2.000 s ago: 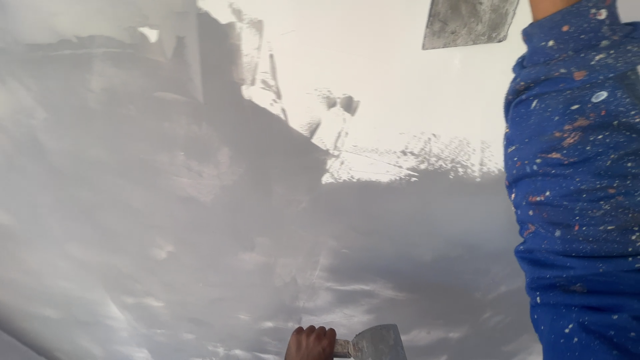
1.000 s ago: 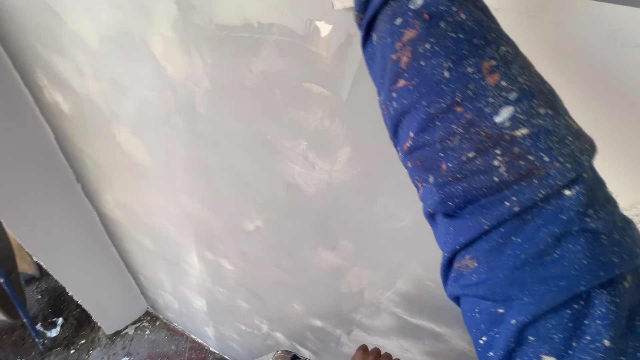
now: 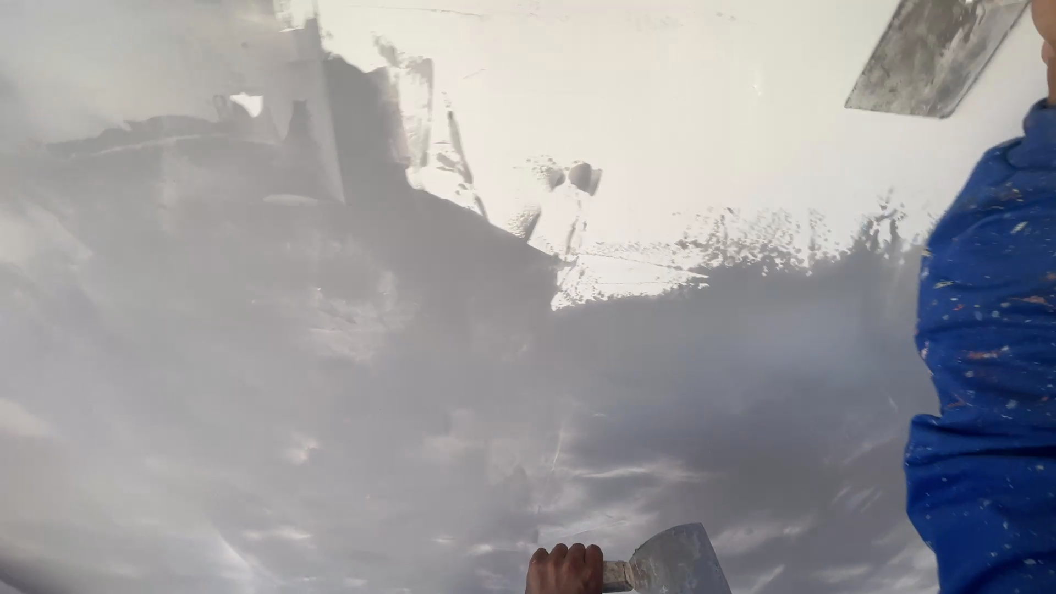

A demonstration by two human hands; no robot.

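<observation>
Near the bottom edge, my left hand (image 3: 565, 569) is closed round the short handle of a wide putty knife (image 3: 681, 561), whose smeared metal blade points right. At the upper right, a flat metal trowel blade (image 3: 936, 62) lies over the pale part of a plastered surface (image 3: 462, 355). My right hand (image 3: 1047, 41) shows only in part at the right edge beside this blade; its grip on the trowel is mostly cut off. A blue sleeve (image 3: 990, 346) with paint specks covers my right arm. Smooth grey coating meets the whiter area in a ragged edge.
The surface fills nearly the whole view. Small ridges and smears (image 3: 577, 177) mark the white area (image 3: 693, 107), and a small bright patch (image 3: 247, 103) shows at the upper left. A dark edge runs across the lower left corner.
My right arm, across the middle right of the view one second ago, is now at the right edge. The trowel blade and putty knife show clearly again. The view itself has shifted greatly.
</observation>
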